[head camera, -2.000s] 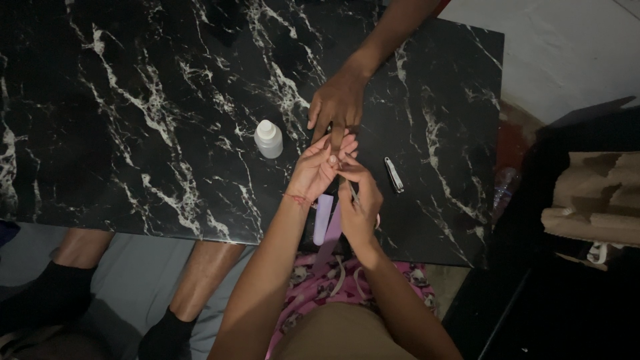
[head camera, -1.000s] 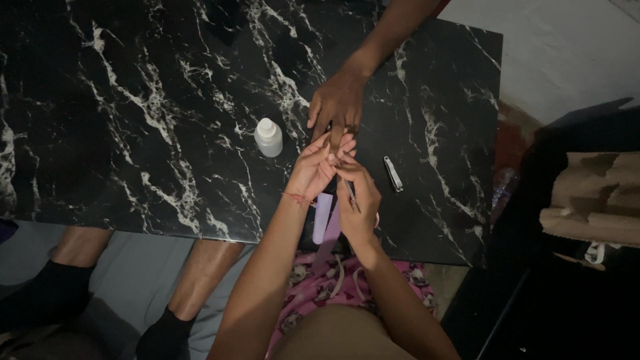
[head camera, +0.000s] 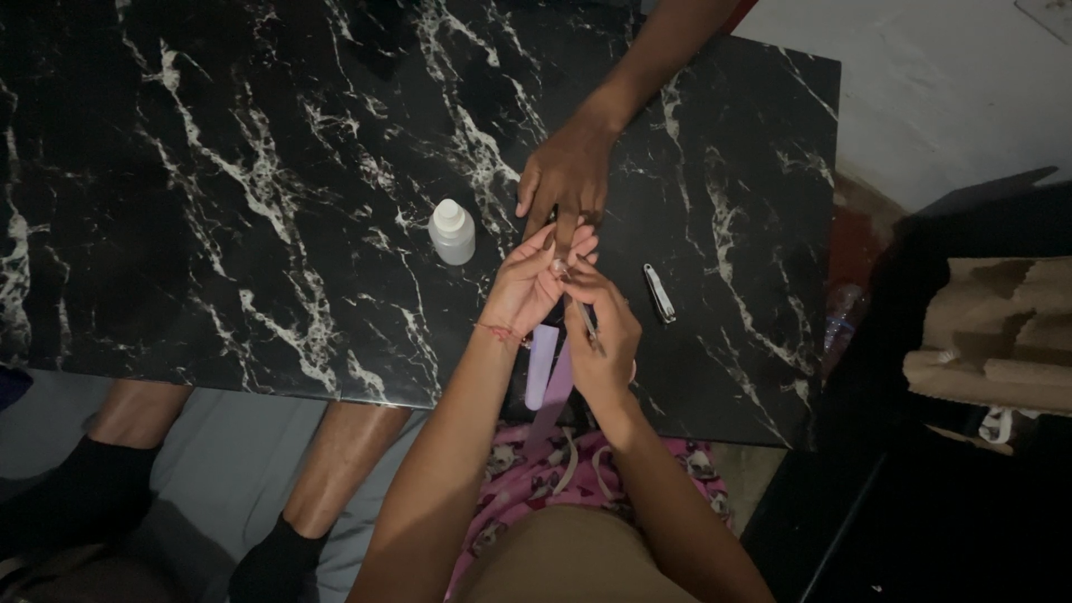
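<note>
My left hand (head camera: 532, 280), palm up with a red string bracelet at the wrist, holds a finger of another person's hand (head camera: 574, 167), which reaches in from the top. My right hand (head camera: 605, 335) grips a thin metal nail tool (head camera: 588, 320), its tip close to that finger's nail; the exact contact is too small to tell. A white plastic bottle (head camera: 452, 233) stands to the left of my hands. To their right lies a metal nail clipper (head camera: 659, 293). A lilac nail file (head camera: 542, 368) lies below my left palm, beside a purple strip (head camera: 553, 402).
All this is on a black marble-patterned table (head camera: 318, 209). Someone's legs in black socks (head camera: 280, 557) extend from under its near left edge. A brown paper-like item (head camera: 997, 335) lies on a dark surface at the right. A pale wall stands at the upper right.
</note>
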